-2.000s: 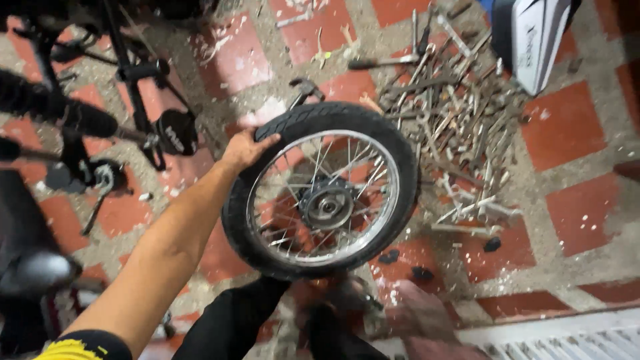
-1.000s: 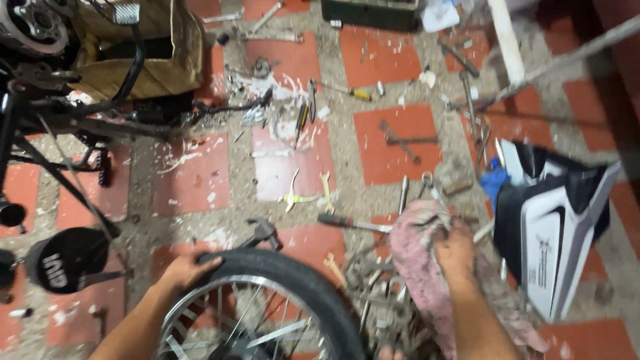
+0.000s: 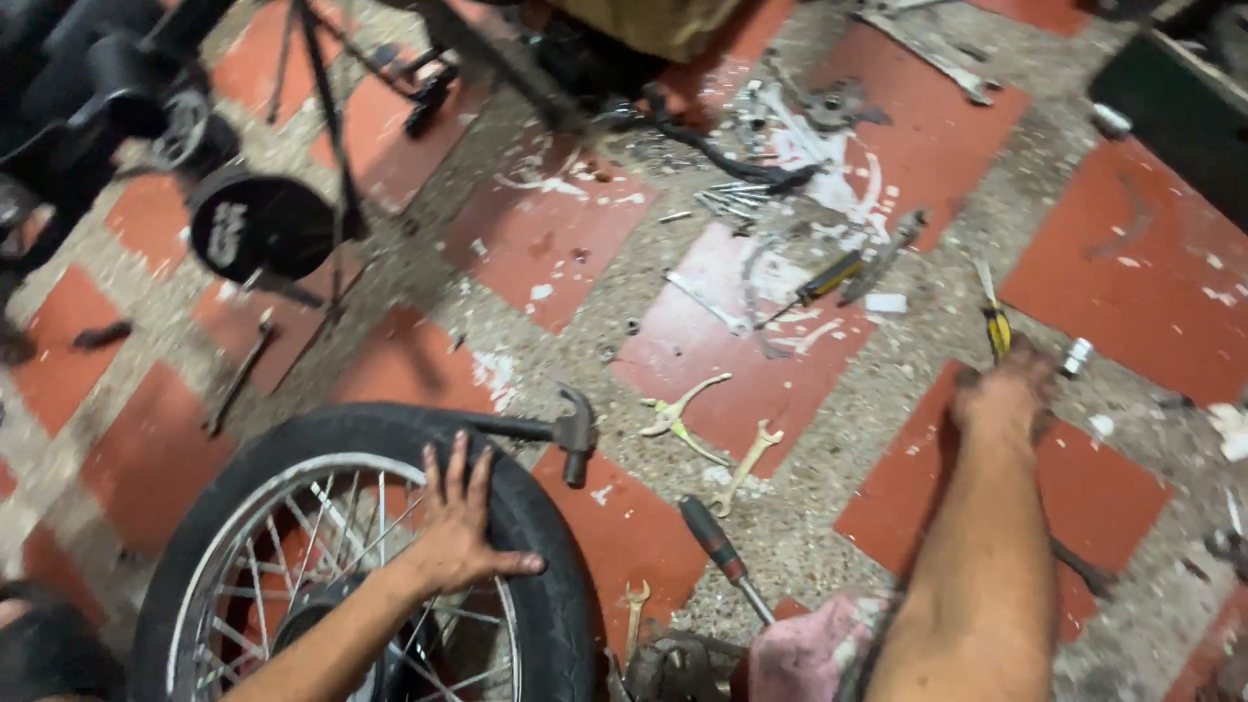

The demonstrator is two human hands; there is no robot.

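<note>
A spoked motorcycle wheel with a black tire lies at the lower left. My left hand rests on its tire and rim, fingers spread. Farther right, my right hand is at the handle of a yellow-and-black screwdriver; its fingers are blurred and partly hidden, so a grip cannot be made out. A claw hammer lies against the tire's upper edge. Beside it are pliers with light green handles and an open-end wrench. A pink cloth lies near my right forearm.
A ratchet-like tool with a black and red handle lies between the wheel and the cloth. Another screwdriver, bolts and wrenches are scattered over the tiled floor. Motorcycle parts stand upper left, a dark green box upper right.
My right hand has let go of the pink cloth and moved to the yellow-and-black screwdriver. My left hand now lies flat across the tire, where it held the edge before. The view has shifted.
</note>
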